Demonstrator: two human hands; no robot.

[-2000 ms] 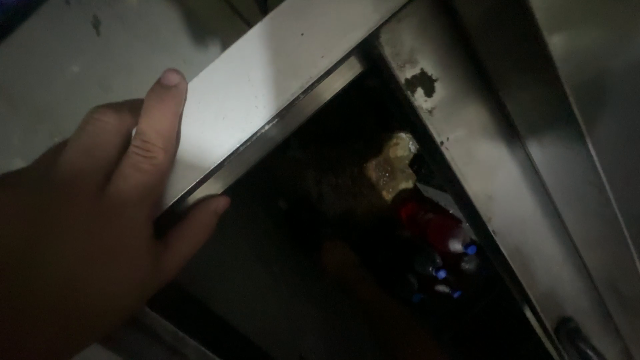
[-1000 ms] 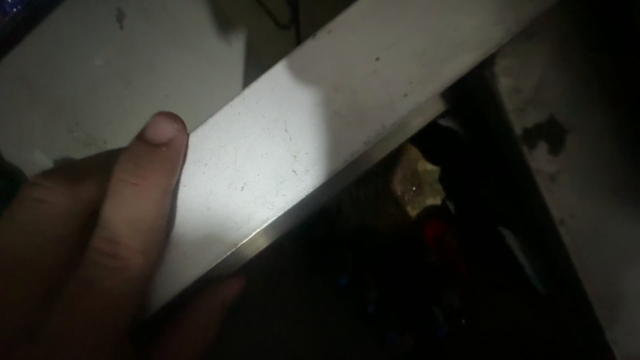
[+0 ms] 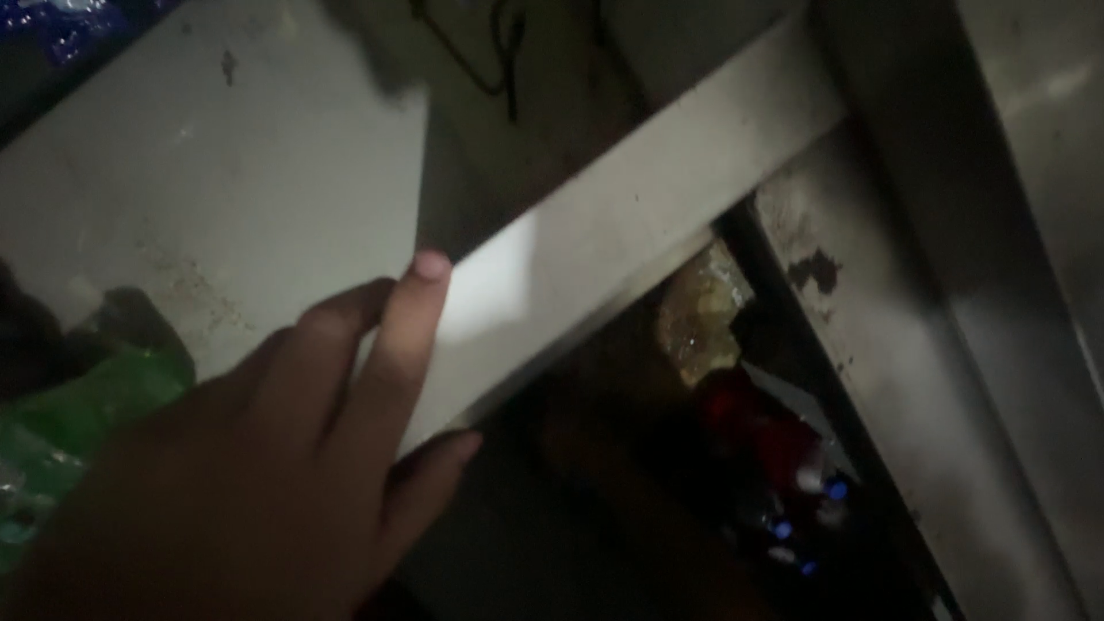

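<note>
My left hand grips the edge of a pale flat panel, perhaps a door or lid, with its fingers over the top and its thumb at the lower side. The panel runs slantwise up to the right, over a dark opening. Inside the opening lie a yellowish lump in what looks like clear wrap, a dark red item and several small blue caps or spots. Much of the inside is too dark to make out. My right hand is not visible.
A worn metal frame with a dark stain borders the opening on the right. Green plastic lies at the left, by a pale surface. Blue shiny plastic is at the upper left, and a dark cord at the top.
The view has shifted. My left hand keeps its hold on the panel edge. Green plastic now shows at the left, beside the hand.
</note>
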